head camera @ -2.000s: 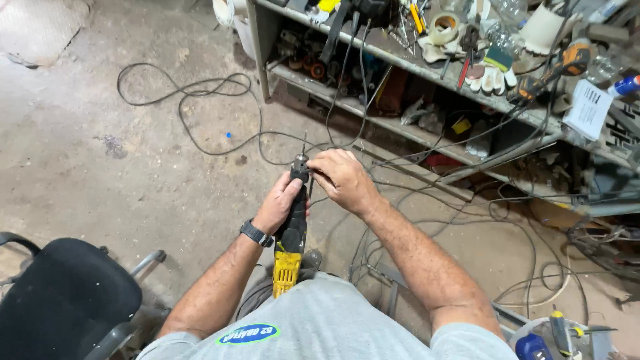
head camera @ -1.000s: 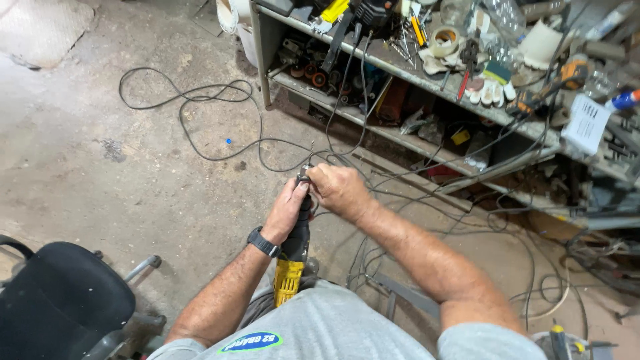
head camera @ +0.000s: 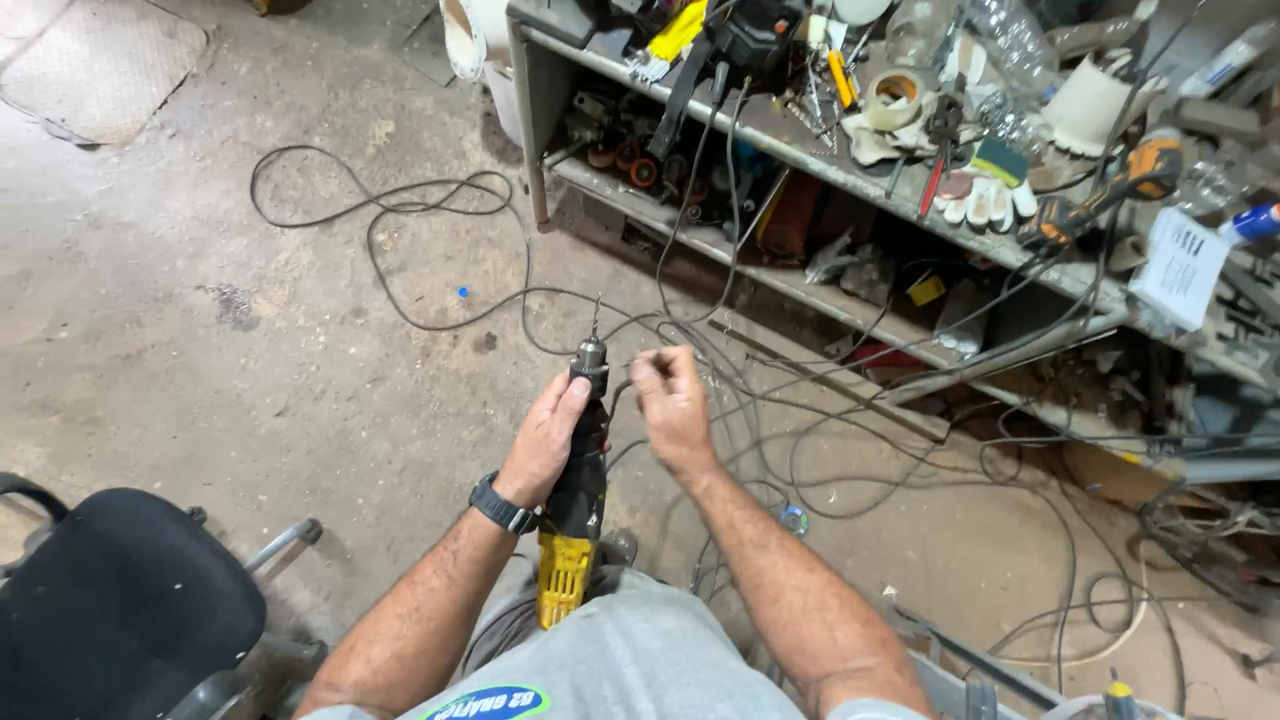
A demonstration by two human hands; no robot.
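Note:
My left hand (head camera: 548,430) is wrapped round the front of a black and yellow corded power drill (head camera: 575,500), near its chuck. The drill's yellow rear end lies against my body. A thin twist drill bit (head camera: 597,318) sticks out of the metal chuck (head camera: 590,354), pointing away from me. Just to the right of the chuck, apart from it, is my right hand (head camera: 672,405), its fingers curled with thumb near the index finger. Whether something small is between those fingers cannot be made out. A dark cord passes beside the right hand.
A metal shelf bench (head camera: 800,140) full of tools, tape, gloves and bottles stands ahead and to the right. An orange and black cordless tool (head camera: 1100,195) lies on it. Long black cables (head camera: 440,325) loop over the floor. A black office chair (head camera: 130,600) is at the lower left.
My right hand was at the drill's chuck and has moved off it to the right. The chuck and bit, largely covered a second ago, now show. My left hand still holds the drill.

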